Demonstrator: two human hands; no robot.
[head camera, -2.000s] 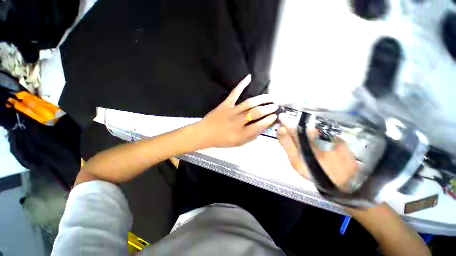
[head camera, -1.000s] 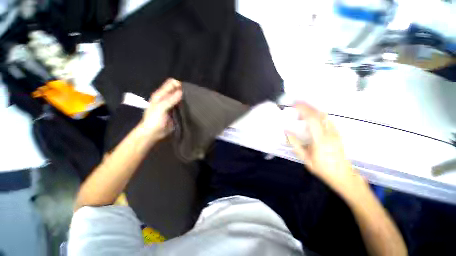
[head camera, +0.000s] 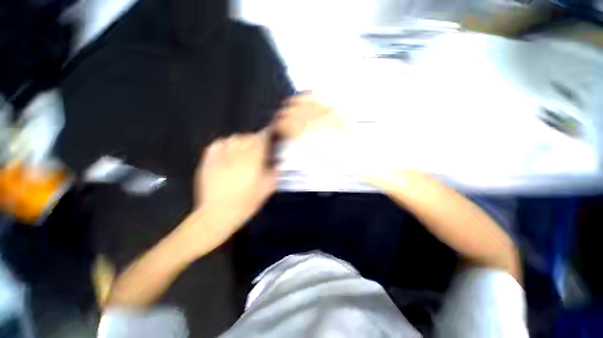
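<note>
The large dark cloth (head camera: 165, 99) is spread over the left of the white table and hangs down at the left of my lap. My left hand (head camera: 235, 165) lies at its right part, blurred, fingers bent. My right hand (head camera: 309, 125) is just to the right, its fingertips at the cloth's right edge. The two hands are close together. Motion blur and glare hide whether the fingers pinch the cloth.
The white table (head camera: 423, 152) runs to the right, its front edge before my lap. Blurred metal machine parts (head camera: 397, 46) show at the top. Small dark items (head camera: 561, 122) lie at the far right. An orange item (head camera: 30, 191) is at the far left.
My right hand has moved left to the cloth beside my left hand. The brownish flap my left hand held up no longer shows. The view has shifted, with the machine parts now higher and further left.
</note>
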